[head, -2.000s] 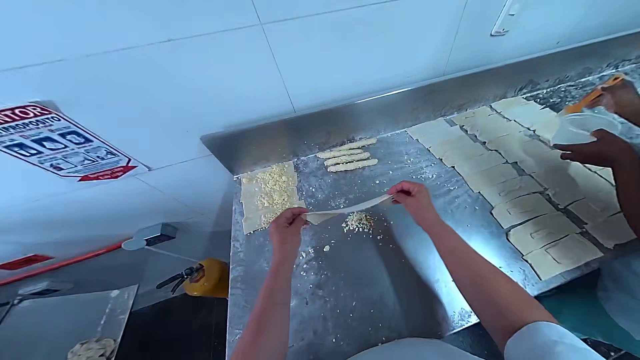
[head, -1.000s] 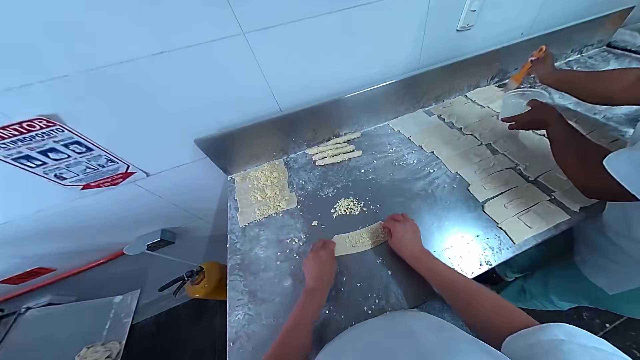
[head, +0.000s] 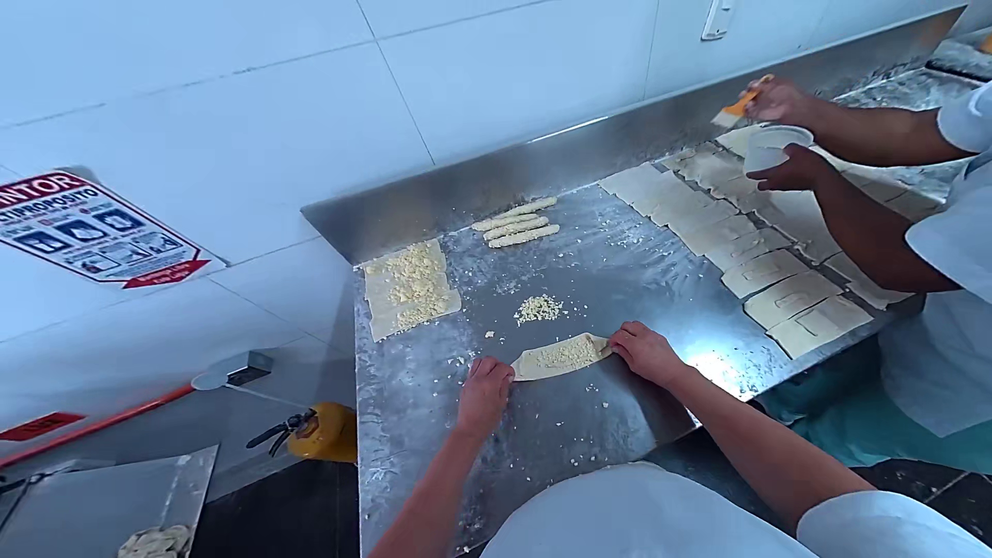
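Observation:
A strip of dough topped with crumbled cheese lies across the metal table in front of me. My left hand pinches its left end, and my right hand grips its right end, where the dough bunches up. Just beyond the strip is a small heap of crumbled cheese. Several thin cheese-coated dough sticks lie side by side near the backsplash. At the table's left edge, a dough sheet carries more crumbled cheese.
On the right, rows of flat dough rectangles cover the table. A co-worker reaches over them with an orange-handled pastry brush and a clear plastic tub. A metal backsplash rises behind. A yellow fire extinguisher stands left of the table.
Two seconds ago the strip was stretched between my hands near the heap; one second ago it bore cheese and sat nearer to me. The co-worker's brush has been raised from the dough.

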